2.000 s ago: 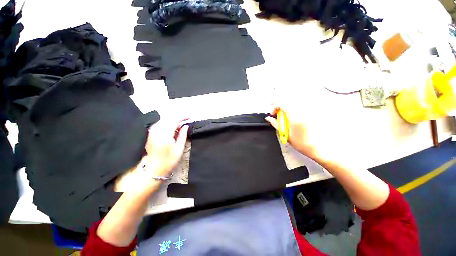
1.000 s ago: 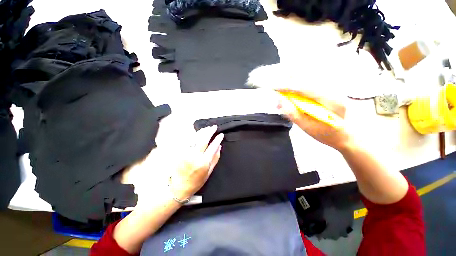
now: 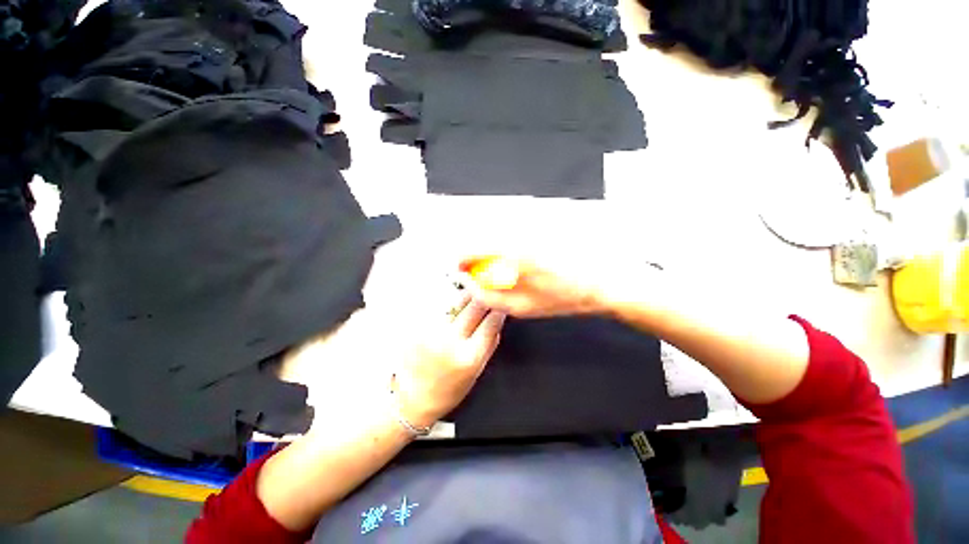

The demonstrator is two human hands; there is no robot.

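A black panel (image 3: 574, 372) lies at the table's front edge, its upper part covered by my right hand and forearm. My left hand (image 3: 446, 356) rests on the panel's left side, fingers close together. My right hand (image 3: 531, 289) is closed on the yellow-handled glue brush (image 3: 494, 272) at the panel's upper left, just above my left fingers. The brush's bristles cannot be made out against the bright table. Whether my left fingers grip the panel's edge is hidden.
A large matt black panel pile (image 3: 223, 244) lies at left. A glued stack (image 3: 515, 101) is at top centre, black strips (image 3: 786, 48) at top right. At right are a yellow glue pot (image 3: 935, 292), a greyish block (image 3: 854, 264) and an orange-brown block (image 3: 916, 166).
My right hand has swung with the brush from the panel's upper right to its upper left, beside my left hand. The whole view has shifted, so the table things appear further right.
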